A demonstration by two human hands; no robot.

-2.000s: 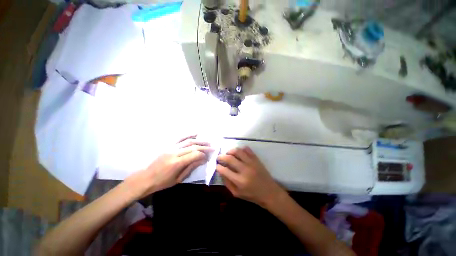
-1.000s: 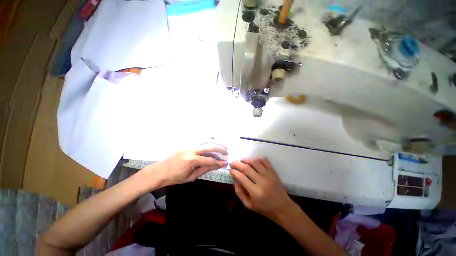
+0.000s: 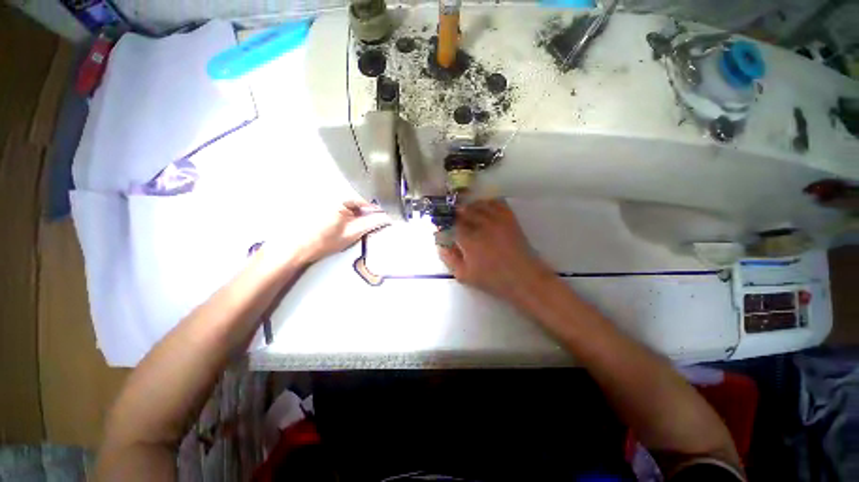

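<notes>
The off-white sewing machine [image 3: 584, 113] stands over the table, its needle area in bright lamp light. My left hand [image 3: 344, 229] is just left of the presser foot, fingers flat and low at the bed. My right hand [image 3: 485, 242] is at the right side of the presser foot, fingers bent close against it. The small white piece between my hands is washed out by the lamp, so I cannot tell its edges or whether either hand grips it. Large white fabric pieces [image 3: 141, 249] lie on the left of the table.
A bright blue flat item [image 3: 259, 52] lies behind the fabric. A control panel [image 3: 774, 311] is at the right end. A red basket [image 3: 730, 414] is below right. Cardboard [image 3: 80, 395] borders the left side. An orange stick [image 3: 447, 33] stands on the machine head.
Both hands have moved from the table's front edge up to the presser foot, one on each side. The small white piece is no longer distinct at the front edge. The camera view has shifted.
</notes>
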